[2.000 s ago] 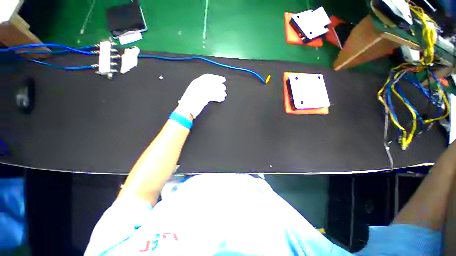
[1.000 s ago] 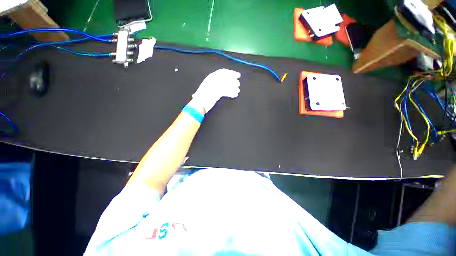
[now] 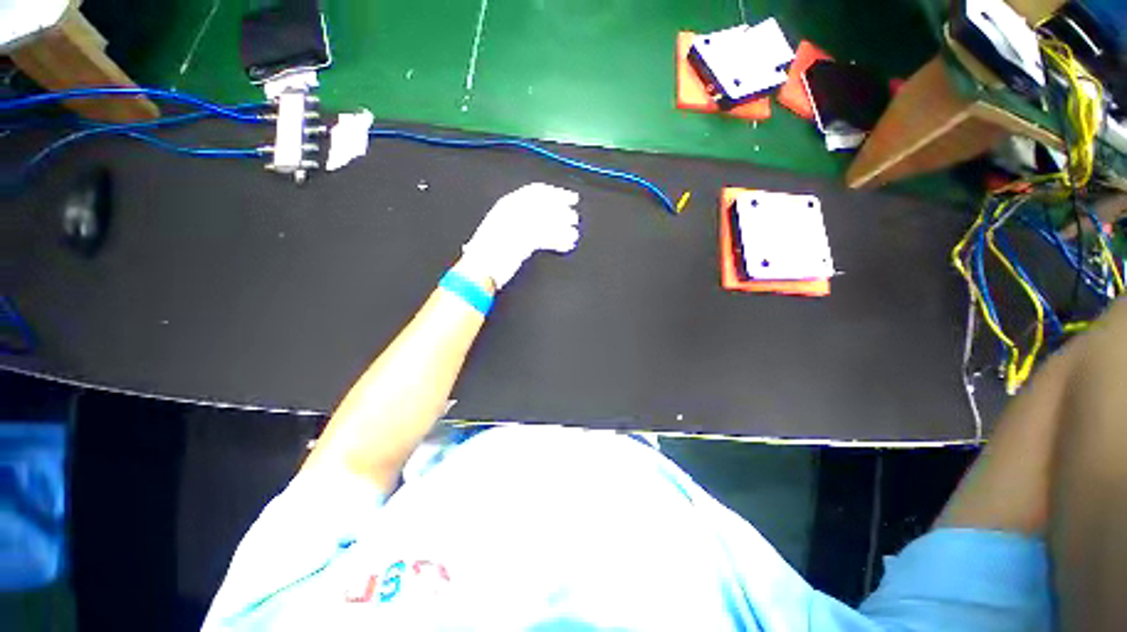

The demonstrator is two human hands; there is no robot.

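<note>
A device unit [image 3: 785,236] with its pale plate side up lies on an orange-red foam pad [image 3: 729,272] on the black mat, right of centre. My left hand [image 3: 525,230], in a white glove with a blue wrist strap [image 3: 466,291], rests on the mat left of the unit, its fingers curled in. Whether anything is inside the fingers does not show. My right forearm [image 3: 1007,432] reaches up at the right edge; my right hand is out of the picture.
A second device unit [image 3: 742,61] sits on a pad on the green surface. A connector block [image 3: 292,131] with blue lines stands at left, a mouse [image 3: 85,212] further left. A blue cable [image 3: 544,151] crosses the mat. Tangled cables [image 3: 989,278] and a wooden shelf side [image 3: 921,117] are at right.
The view has shifted slightly. My left hand keeps its curled pose on the mat. My right forearm has come further into view at the right edge. The units stay in place.
</note>
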